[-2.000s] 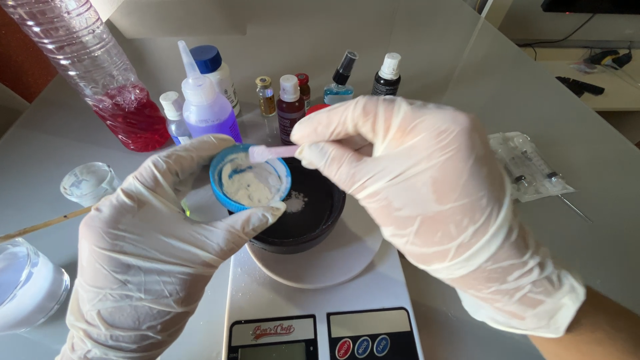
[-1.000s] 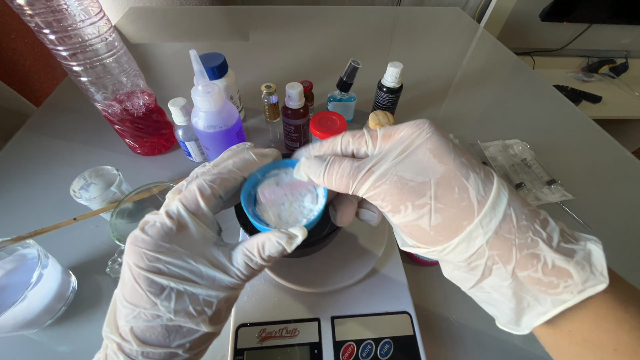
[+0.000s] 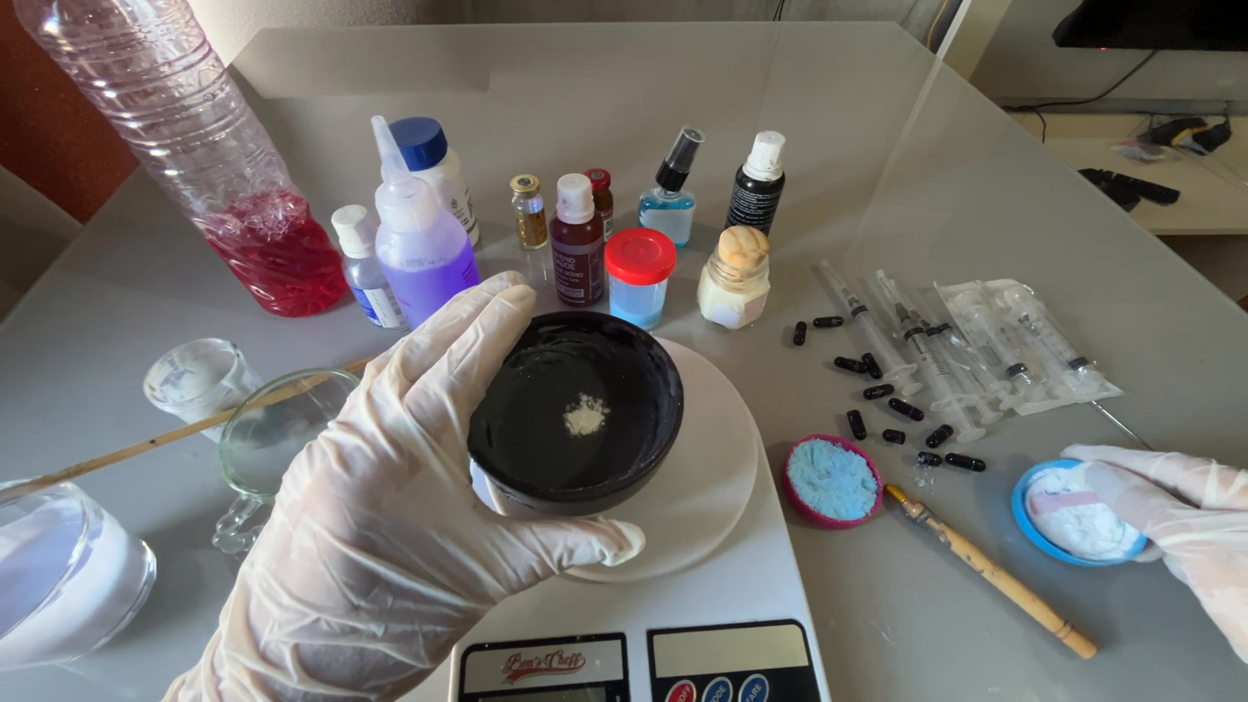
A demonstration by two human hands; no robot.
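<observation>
A small black bowl [image 3: 624, 468] with a little heap of white powder [image 3: 586, 414] inside is over the round plate of a white kitchen scale [image 3: 702, 546]. My gloved left hand [image 3: 419, 487] grips the bowl's left side, fingers behind and thumb in front. At the right edge, my gloved right hand [image 3: 1170, 507] holds the rim of a blue cup [image 3: 1035, 531] of white powder, with a pale pink strip lying in it. Between scale and blue cup are a pink cup of light blue powder [image 3: 832, 480] and a wooden-handled tool [image 3: 1004, 575].
Dropper and spray bottles, vials, a red-lidded jar [image 3: 640, 278] and a corked jar [image 3: 735, 283] stand behind the scale. Black capsules [image 3: 906, 408] and syringes [image 3: 926, 351] lie right. A tilted plastic bottle [image 3: 263, 244], glass cups [image 3: 68, 585] and a wooden stick [image 3: 146, 447] are left.
My right hand has moved right and down with the blue cup, which was above the black bowl. My left hand has let go of that cup and taken hold of the bowl.
</observation>
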